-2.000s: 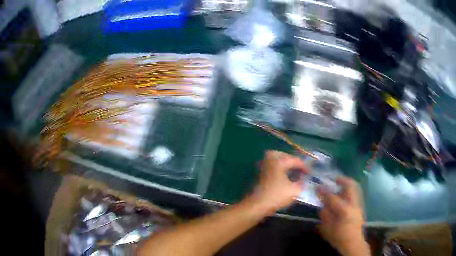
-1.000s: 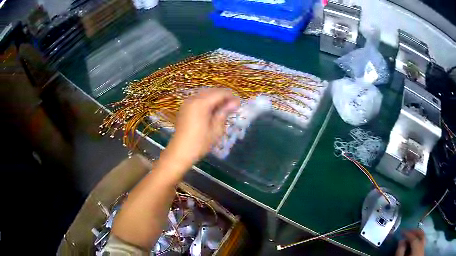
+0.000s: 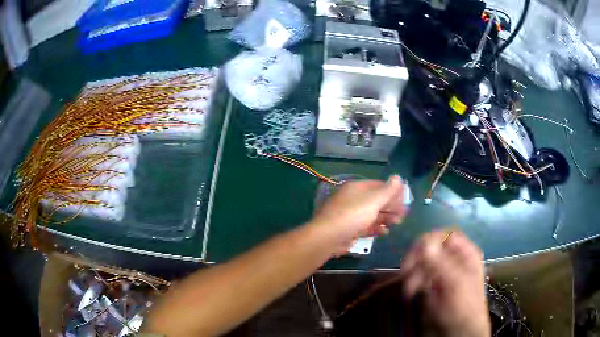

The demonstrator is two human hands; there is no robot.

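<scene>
The silver housing (image 3: 361,247) lies at the bench's near edge, mostly hidden under my left hand (image 3: 368,207). A pale plate corner with a hole shows below the hand, and a red-yellow lead (image 3: 302,164) runs up-left from the housing. My left fingers are bent together over it; a pale patch shows beside the fingertips, but I cannot tell if they hold it. My right hand (image 3: 447,266), blurred, is right of the housing at the bench edge, pinching a thin orange wire (image 3: 449,235). A thin lead with a white plug (image 3: 325,322) hangs below the edge.
A clear tray (image 3: 164,230) with white modules and fanned orange wires lies left. Translucent gaskets (image 3: 283,131), a plastic bag (image 3: 263,79) and a metal screw feeder (image 3: 358,141) stand behind. Black wired parts (image 3: 474,145) lie right. A cardboard box (image 3: 52,296) is below left, a blue bin (image 3: 131,23) far left.
The view has swung right. My left hand has gone from the tray of white modules to the housing. My right hand, earlier low beside the housing, now shows more fully with a thin wire.
</scene>
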